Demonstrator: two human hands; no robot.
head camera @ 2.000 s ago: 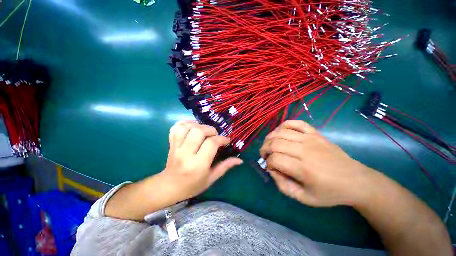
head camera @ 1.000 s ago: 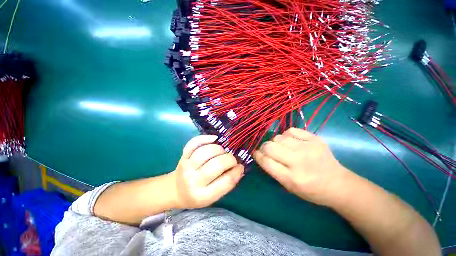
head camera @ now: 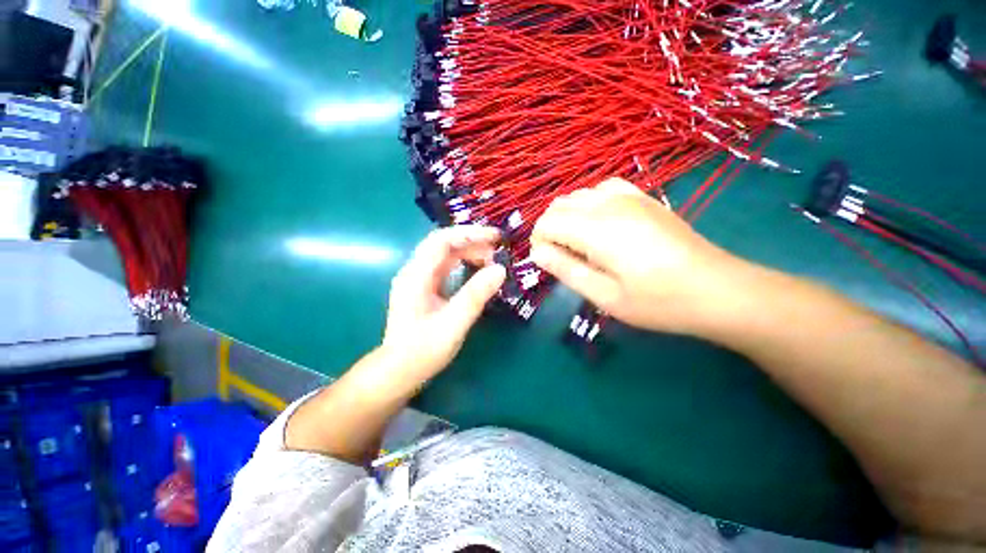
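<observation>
The large pile of red wire harnesses [head camera: 562,119] fans across the table, black connector housings [head camera: 428,130] along its left edge and white and silvery tips at the right. My left hand [head camera: 438,292] is at the pile's lower left corner, thumb and index finger pinching a black connector housing [head camera: 502,257]. My right hand [head camera: 622,254] is just right of it, over the lower red wires, fingers curled; its fingertips are at the wires by that housing, and its grip is partly hidden. Another black housing with white bands [head camera: 585,326] shows below my right hand.
A side harness bundle [head camera: 151,232] lies at the table's left. Two set-apart harnesses lie at the right, one with its housing [head camera: 830,190] nearer, one [head camera: 943,39] farther. Blue bins [head camera: 205,432] stand below the table's left edge. A small yellowish block [head camera: 349,22] lies at the top.
The view has swung left, showing more of the side bundle and bins. My left hand now pinches a housing with thumb and index apart from the other fingers. A banded housing now shows below my right hand.
</observation>
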